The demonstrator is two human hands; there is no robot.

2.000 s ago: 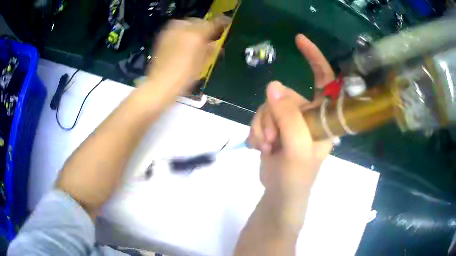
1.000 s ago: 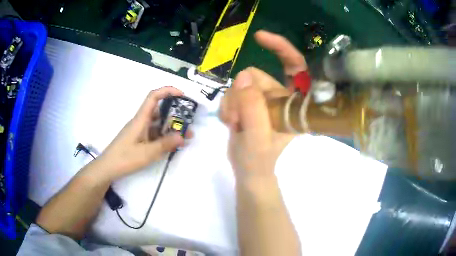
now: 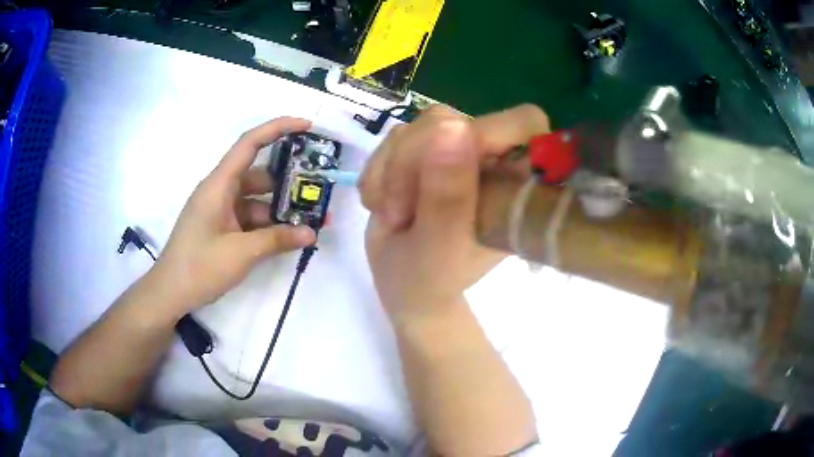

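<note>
My left hand [image 3: 228,219] holds an adapter case half [image 3: 281,178] with its open side up. The circuit board inside shows a yellow transformer [image 3: 308,192] and silvery parts. A black cord [image 3: 287,308] leaves the case's lower end, loops over the sheet and passes by my left wrist to a plug [image 3: 134,239]. My right hand [image 3: 437,196] is closed around the amber barrel of the glue gun [image 3: 607,236]. The pale blue nozzle [image 3: 344,178] points left, its tip at the board's right side. Whether it touches the board I cannot tell.
A white work sheet [image 3: 348,357] lies under my hands. A blue basket [image 3: 31,170] stands at the left edge. A yellow-black divider bar [image 3: 393,45] crosses the green belt [image 3: 509,54]. An adapter board [image 3: 603,37] lies on the belt. Another plug [image 3: 379,119] lies near the bar's end.
The nozzle has come from beside the case to the board's edge. My right index finger has folded in towards the red piece. My left hand with the adapter sits slightly higher in view.
</note>
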